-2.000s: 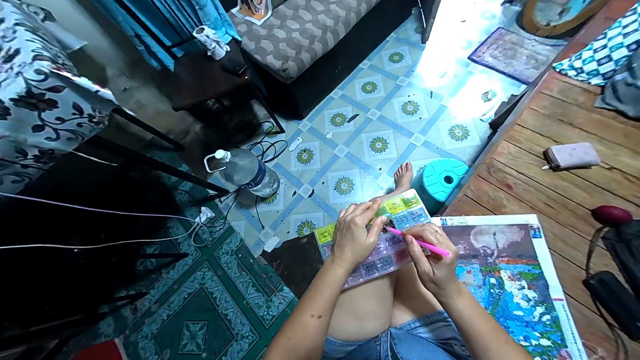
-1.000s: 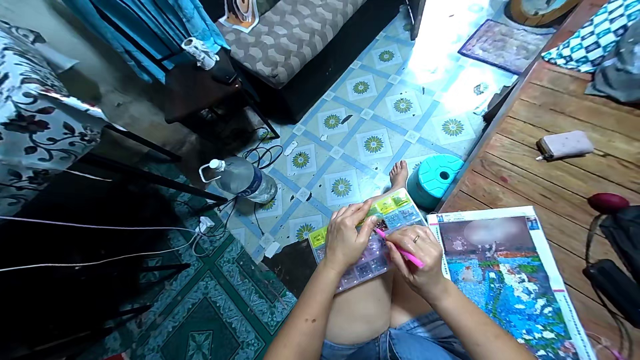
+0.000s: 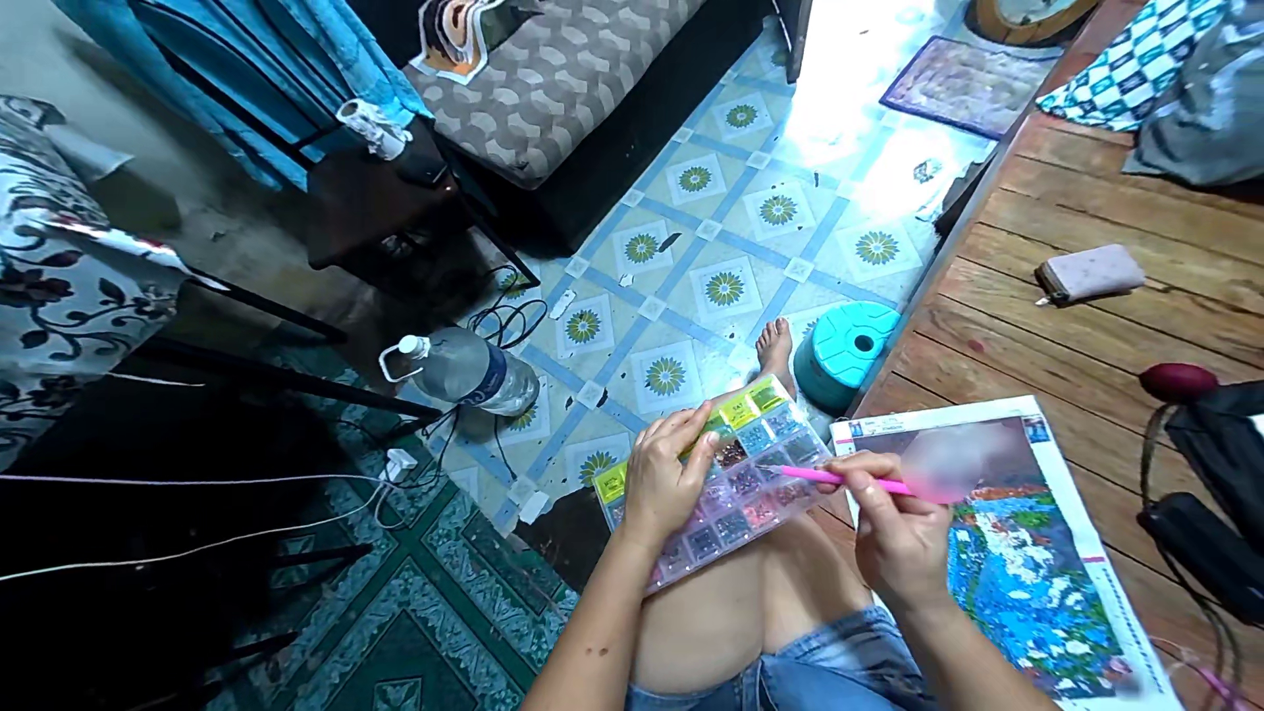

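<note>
A clear plastic compartment box (image 3: 733,527) of small coloured beads, some compartments with yellow-green labels, rests tilted across my thighs. My left hand (image 3: 671,474) lies over its upper left part, fingers on top, steadying it. Between the thumb and fingers of my right hand (image 3: 894,523) is a pink pen-like applicator (image 3: 820,476), its tip over the box's middle compartments. To the right, partly behind my right hand and forearm, a diamond painting canvas (image 3: 1027,563) with a white border lies on the wooden platform; part of its picture looks blurred.
A teal round stool (image 3: 851,346) stands beside my bare foot. On the wooden platform (image 3: 997,326) lie a pale pink wallet (image 3: 1093,274) and a black bag (image 3: 1220,444) with straps. A large water bottle (image 3: 474,372) and cables (image 3: 509,321) are on the floor at left, near a dark chair (image 3: 365,202).
The pink applicator in my right hand has moved right from beside my left fingers and now lies flatter over the box. My left hand still rests on the box.
</note>
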